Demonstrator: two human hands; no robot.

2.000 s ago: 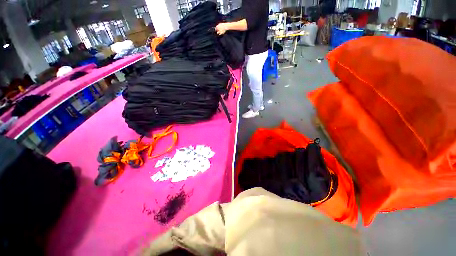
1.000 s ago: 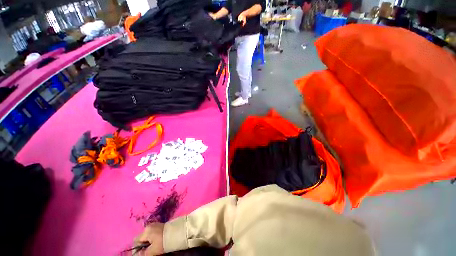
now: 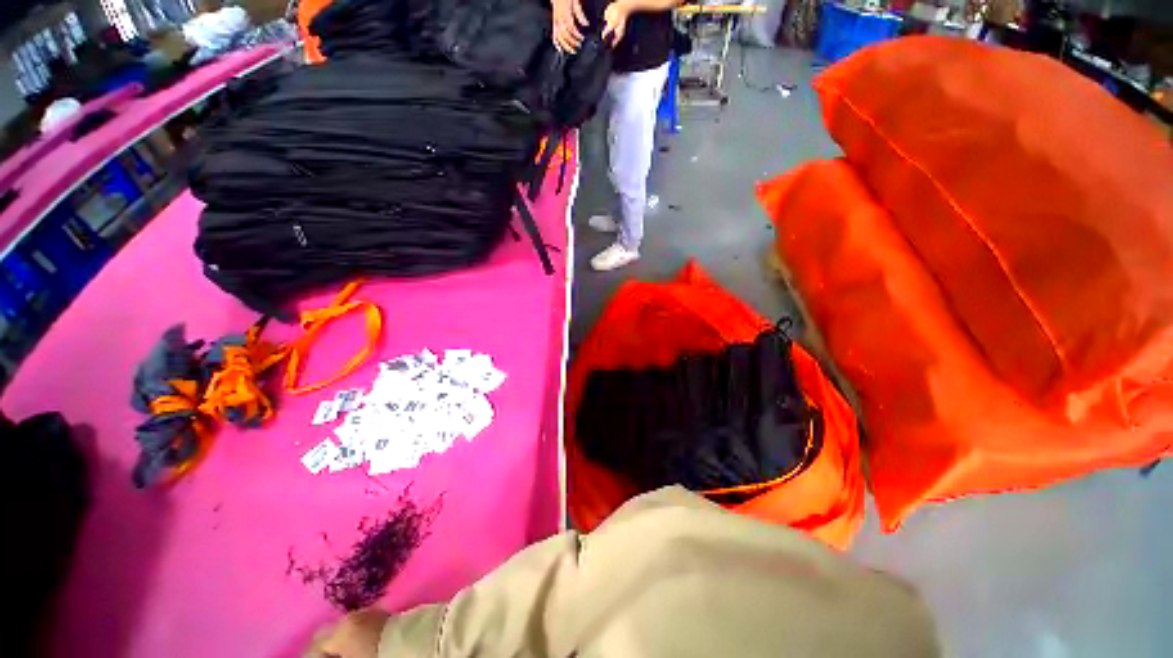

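Note:
My right hand (image 3: 350, 634) shows only in part at the bottom edge, below the thread trimmings (image 3: 373, 560); its fingers are cut off and I cannot tell what it holds. Its tan sleeve runs to the right along the bottom. My left hand is not in view. The white label pile (image 3: 409, 411) lies spread on the pink table (image 3: 495, 514), above the trimmings. An orange and grey bundle of strips (image 3: 206, 392) lies left of the labels.
Stacked black backpacks (image 3: 360, 180) fill the table's far end, and a dark pile (image 3: 39, 540) stands at left. A person (image 3: 633, 142) stands beyond. An open orange sack (image 3: 836, 444) holds black bags. Full orange sacks (image 3: 978, 219) lie at right.
The view has shifted right and down a little, so the table things sit farther left. My right hand has sunk towards the bottom edge, and the dark snips seen in it are out of sight.

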